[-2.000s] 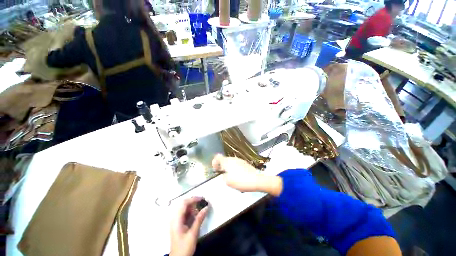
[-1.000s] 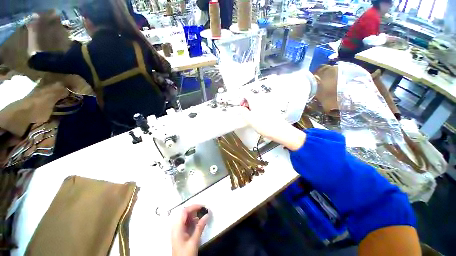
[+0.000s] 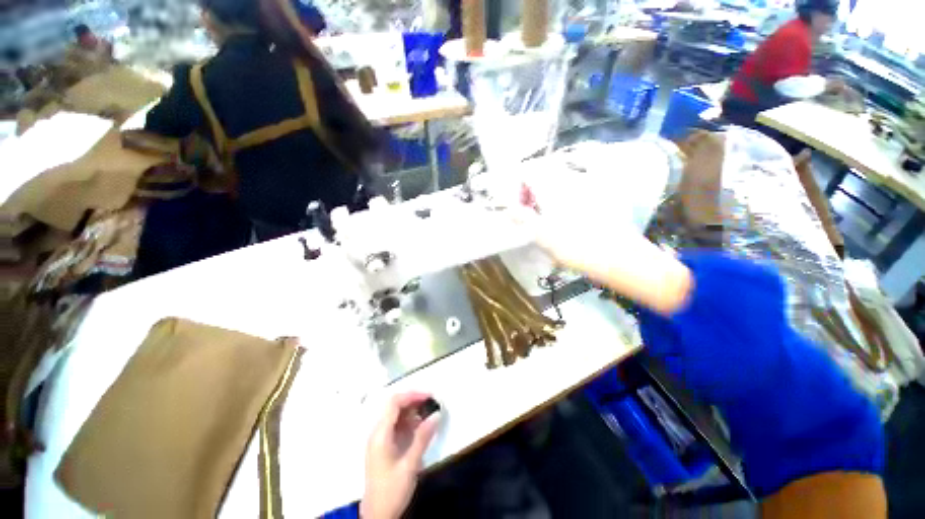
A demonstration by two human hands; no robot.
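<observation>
My left hand (image 3: 396, 446) is at the front edge of the table, with a small dark round piece, maybe a bobbin (image 3: 430, 408), between thumb and fingertips. My right hand (image 3: 583, 238) reaches over the white sewing machine's arm (image 3: 446, 238). Its fingers are washed out by glare, with a small red spot (image 3: 527, 196) at their tips; I cannot tell whether they hold it. The needle area (image 3: 390, 309) is left of my right hand. A brown fabric panel (image 3: 172, 421) lies at the left, with a zipper (image 3: 270, 446) along its right edge.
A zipper bundle (image 3: 504, 312) lies on the bed behind the needle, beside a thin black cord (image 3: 553, 288). Thread cones (image 3: 535, 22) stand behind the machine. A person in dark clothes (image 3: 274, 122) is at the back left, another in red (image 3: 776, 63) at the back right.
My right hand has risen from the machine bed near the needle to the top of the arm, uncovering the bed and zipper bundle. My left hand keeps the dark piece. The view has shifted slightly.
</observation>
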